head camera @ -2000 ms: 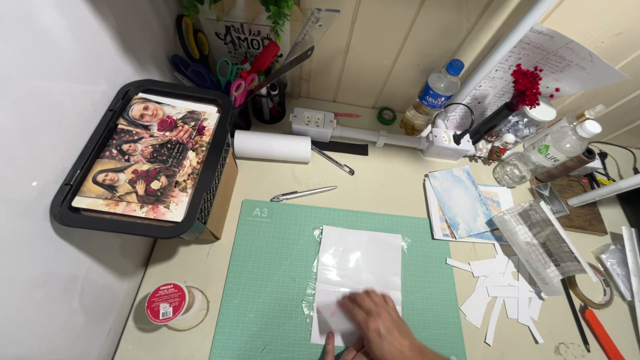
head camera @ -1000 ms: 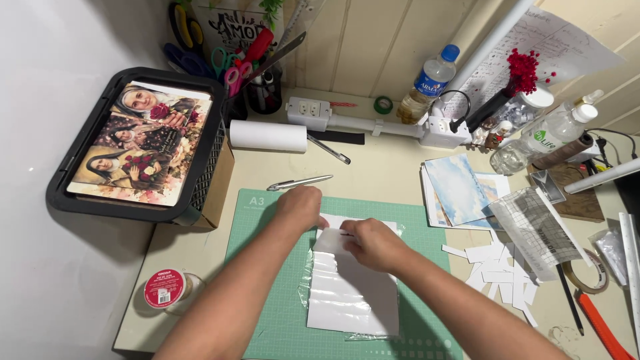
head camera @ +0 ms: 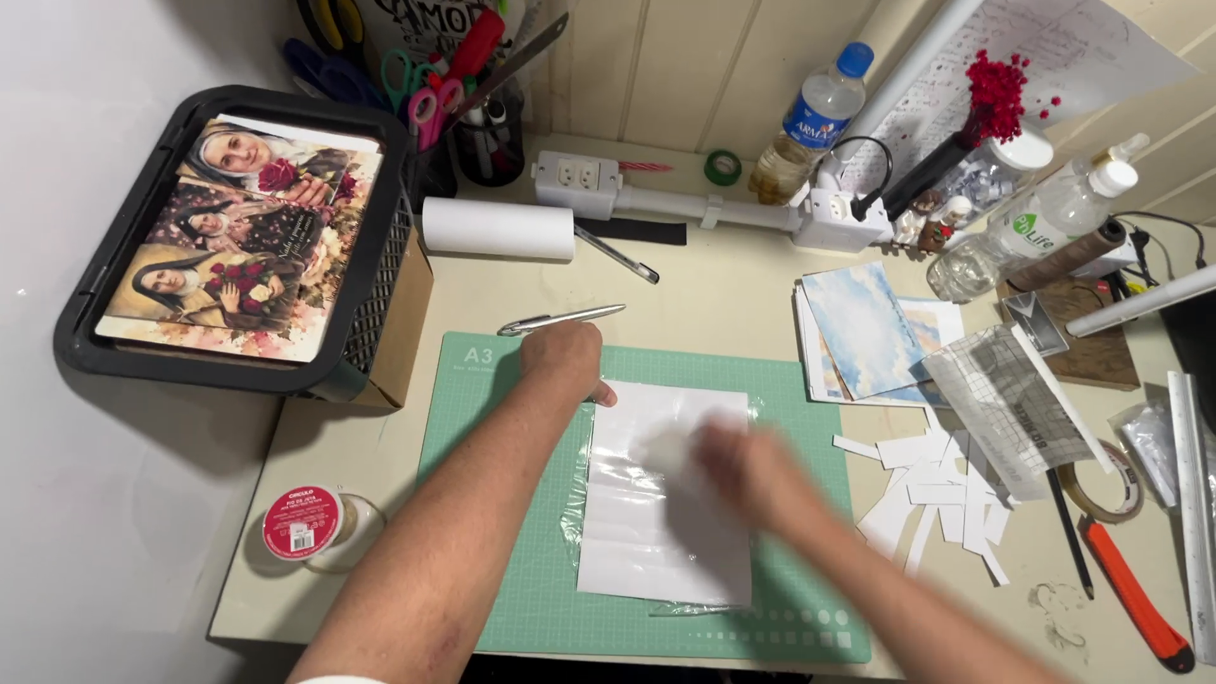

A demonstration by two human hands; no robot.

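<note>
A white sheet lies on the green cutting mat, with wrinkled clear plastic film showing past its edges and glossy creases across its face. My left hand presses at the sheet's top left corner, thumb on the corner and fingers curled. Over the sheet's right half, my right hand is blurred by motion; a pale, blurred shape is by its fingertips, and whether it holds anything cannot be told. A silver pen lies just beyond my left hand.
A black basket of printed cards stands at left, near a thread spool. A white roll and power outlets line the back. At right are paper strips, sky-print cards, bottles and an orange utility knife.
Two seconds ago a hand was at the sheet's lower edge; a second ago both were at its top. My right hand has since moved down and right, while my left stays near the top left corner.
</note>
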